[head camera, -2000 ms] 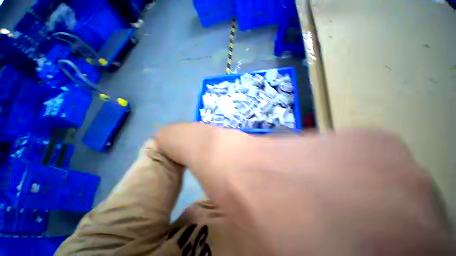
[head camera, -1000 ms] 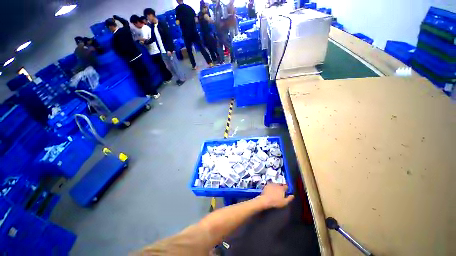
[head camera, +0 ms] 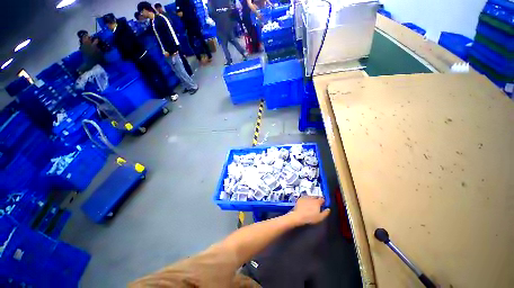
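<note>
A blue tote (head camera: 236, 206) full of white moulded plastic parts (head camera: 270, 175) stands low, left of the bench. My left hand (head camera: 310, 210) is at the tote's near right corner, its fingers curled over the rim; the fingertips are partly hidden. My bare forearm reaches in from the bottom left. A mallet (head camera: 399, 254) lies on the tan cardboard sheet (head camera: 428, 157) near its left edge, its dark head toward the back and its grip cut off by the bottom edge. My right hand is not in view.
A silver-grey machine housing (head camera: 338, 39) and green belt (head camera: 394, 56) stand beyond the cardboard. Blue crates (head camera: 283, 84) stand on the floor ahead. Two platform trolleys (head camera: 115, 191) and stacked crates are at left. Several people (head camera: 163, 39) stand at the back. Something red (head camera: 342, 216) is beside the bench.
One second ago my left hand was at this same tote corner. Two seconds ago a blurred hand and arm covered the foreground. The view has since shifted, bringing in the mallet; people at the back have moved.
</note>
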